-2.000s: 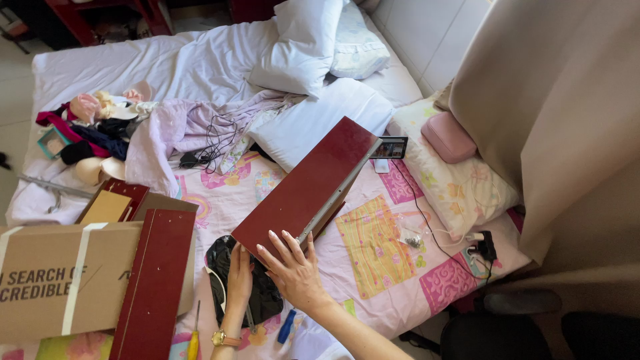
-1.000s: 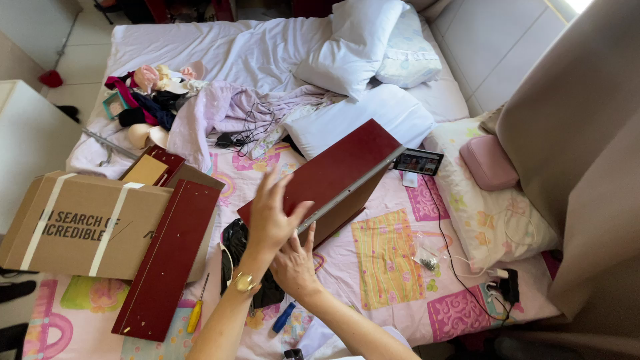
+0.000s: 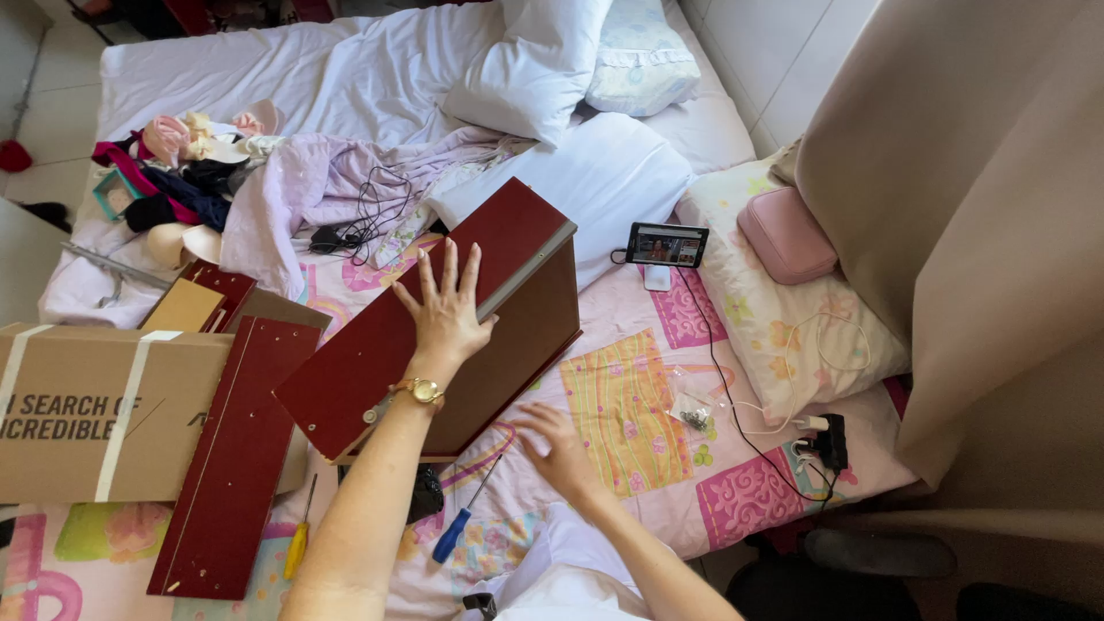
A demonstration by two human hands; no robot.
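Observation:
A dark red wooden drawer or box [image 3: 362, 366] stands tilted on the patterned bedspread, a grey metal strip along its upper edge. My left hand [image 3: 448, 315], with a gold watch at the wrist, rests on its top with fingers spread. Just right of its lower edge, my right hand [image 3: 552, 448] hovers over the bedspread, fingers apart and holding nothing. A blue-handled screwdriver [image 3: 452, 535] lies below the box, and a yellow-handled screwdriver [image 3: 296, 550] lies further left. A clear bag of small hardware [image 3: 693, 410] is on the bedspread to the right.
A cardboard box [image 3: 78, 448] and a dark red board [image 3: 233, 457] lie at left. Clothes [image 3: 181, 203] and white pillows [image 3: 526, 78] are behind. A phone [image 3: 667, 245] stands at centre right near a pink case [image 3: 787, 235]; a cable runs to a black power adapter [image 3: 830, 442].
My left hand, raised in front of the box one second ago, now lies flat on its top. My right hand has left the box's edge and moved down to the right.

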